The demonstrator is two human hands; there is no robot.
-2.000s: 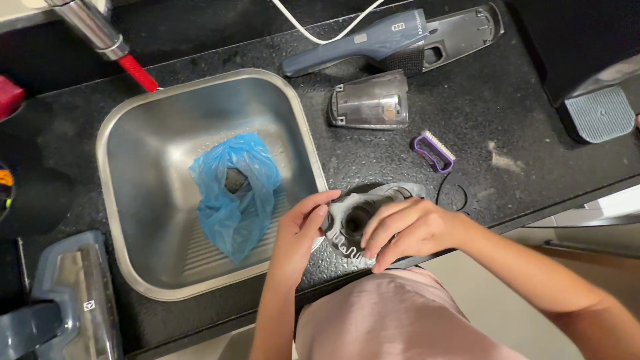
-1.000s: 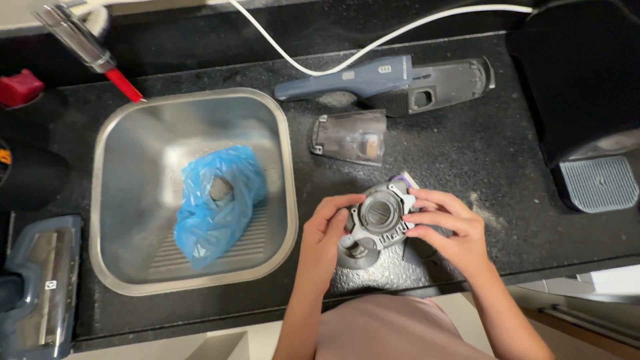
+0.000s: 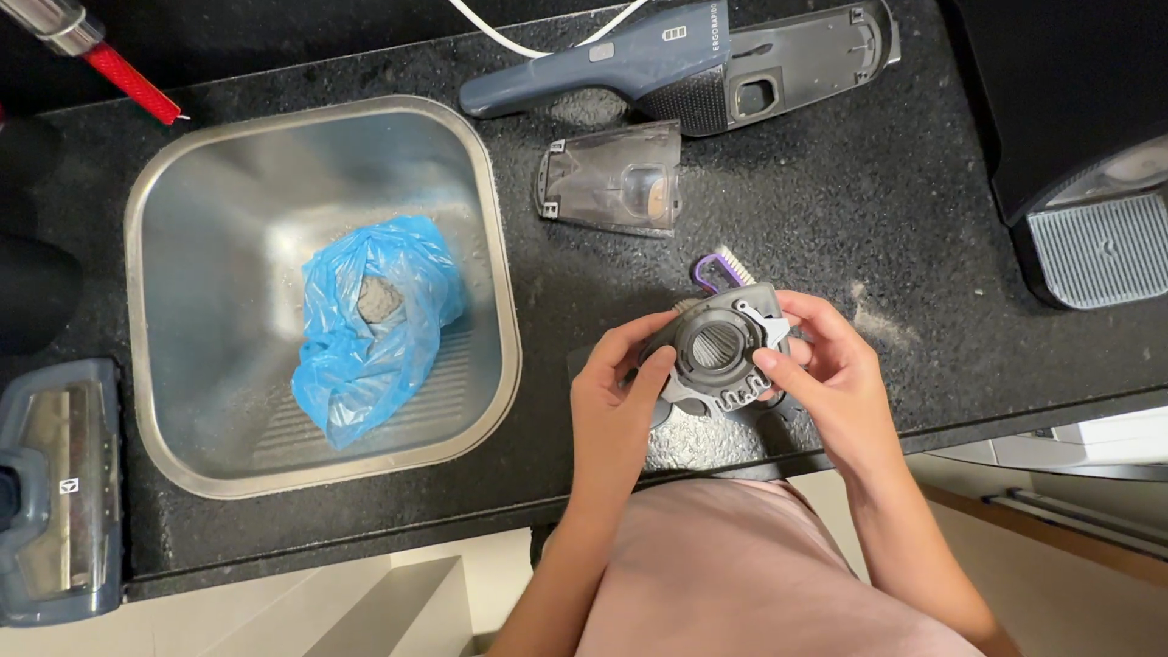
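A grey plastic vacuum filter holder (image 3: pixel 716 347) with a round ribbed opening is held between both hands above the counter's front edge. My left hand (image 3: pixel 625 370) grips its left side, thumb on top. My right hand (image 3: pixel 826 370) grips the right side, its thumb near the lower right of the round part. Just behind the holder lies a small purple brush (image 3: pixel 721 270) with pale bristles. Farther back rest a transparent dust container (image 3: pixel 611 179) and the blue-grey body of a handheld vacuum (image 3: pixel 639 59). The undersides of the holder and some fingertips are hidden.
Left of my hands is a steel sink (image 3: pixel 505 319) holding a blue plastic bag (image 3: pixel 411 265) with grey dust in it. A vacuum floor head (image 3: pixel 68 493) lies at far left. A black appliance with a ribbed tray (image 3: pixel 1104 251) stands right. Pale dust (image 3: pixel 881 315) marks the counter.
Two seconds ago my right hand covered the holder's opening; now both hands grip its sides and the round part shows. The holder now sits closer to the brush in view. The view has shifted.
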